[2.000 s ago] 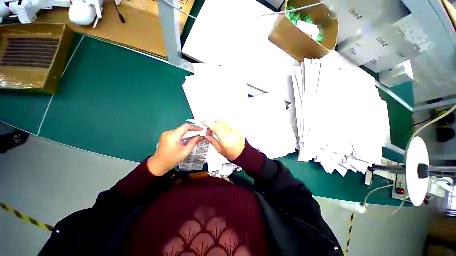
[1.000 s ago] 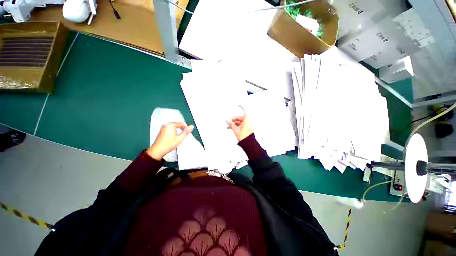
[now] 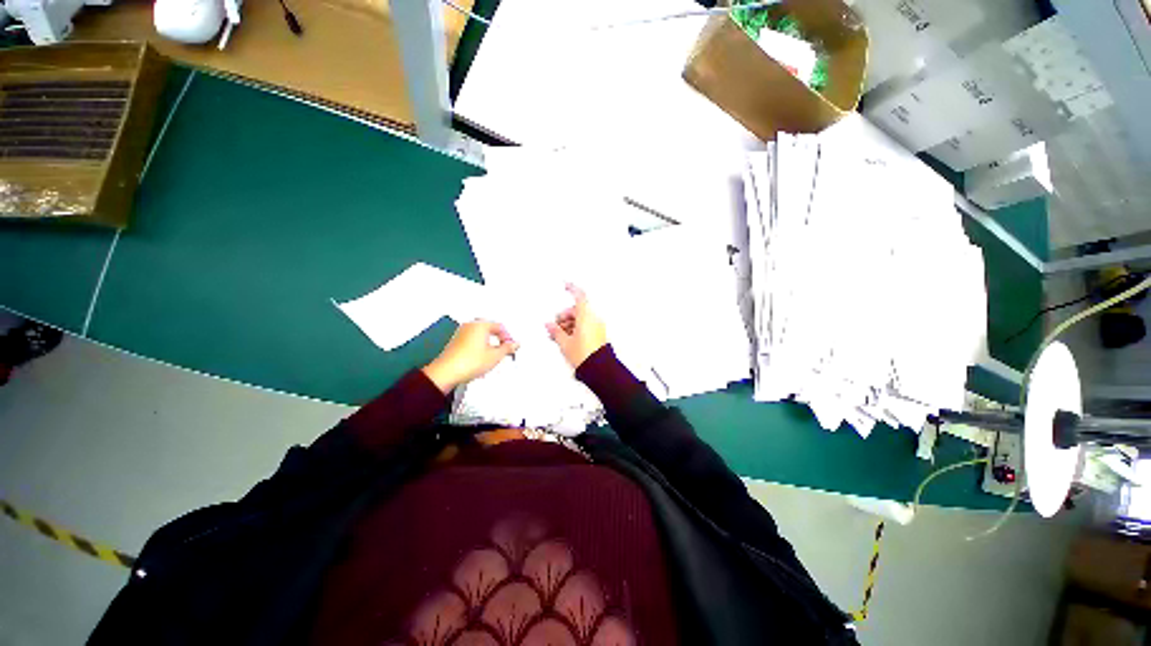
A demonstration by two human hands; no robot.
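White sheets or manuals (image 3: pixel 606 290) lie fanned in front of me, with a little dark print. A blank white backing strip (image 3: pixel 410 307) lies bent on the green surface to their left, its right end close to my left hand. My left hand (image 3: pixel 471 355) is over the left edge of the sheets, thumb and fingertips close together; whether they pinch something white is too bright to tell. My right hand (image 3: pixel 583 332) is over the sheets, index finger raised and other fingers curled; no label can be made out on it. Pale, crumpled strip material (image 3: pixel 499 404) lies near my waist.
A large uneven stack of white pieces (image 3: pixel 871 278) stands at the right. Behind are a large white board (image 3: pixel 568 76), an open brown carton (image 3: pixel 751 95) and a metal upright (image 3: pixel 423 76). A shallow brown box (image 3: pixel 120 139) is at left, a round white lamp or fan (image 3: pixel 1050 429) at right.
My hands first worked together over the grey printed strip, then parted. My left hand has since moved slightly right and my right hand slightly left and down. The white strip now extends farther left.
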